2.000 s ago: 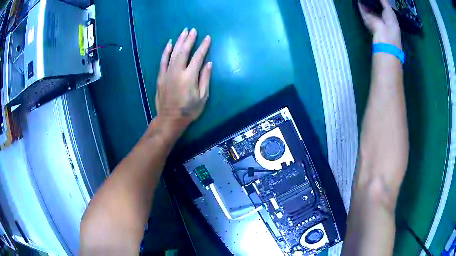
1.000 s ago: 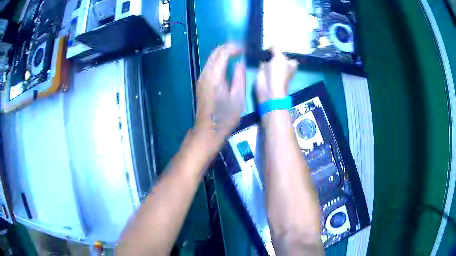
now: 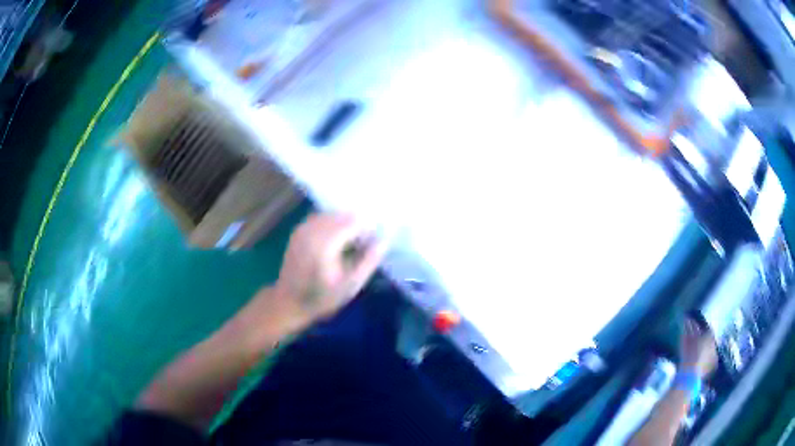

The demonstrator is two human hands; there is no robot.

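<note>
The view is strongly blurred. My left hand (image 3: 327, 266) is at the front edge of the white bench (image 3: 288, 161), fingers curled; whether it holds or touches anything is unclear. My right hand (image 3: 696, 347), small and blurred with a blue wristband, is at the lower right over the line, beside a laptop base (image 3: 647, 401); its fingers and grip cannot be made out. A dark blurred laptop base (image 3: 628, 39) lies at the bench's far side, beside an orange fixture edge (image 3: 575, 78).
A red emergency stop button (image 3: 445, 321) is on the bench front, right of my left hand. A brown cardboard box (image 3: 248, 205) with dark dividers is below the bench at left. A small dark bar (image 3: 336, 122) lies on the bench. Green floor shows at left.
The view has swung left to the bench. My hands, close together over the line a second ago, are now far apart: left at the bench edge, right still over the line.
</note>
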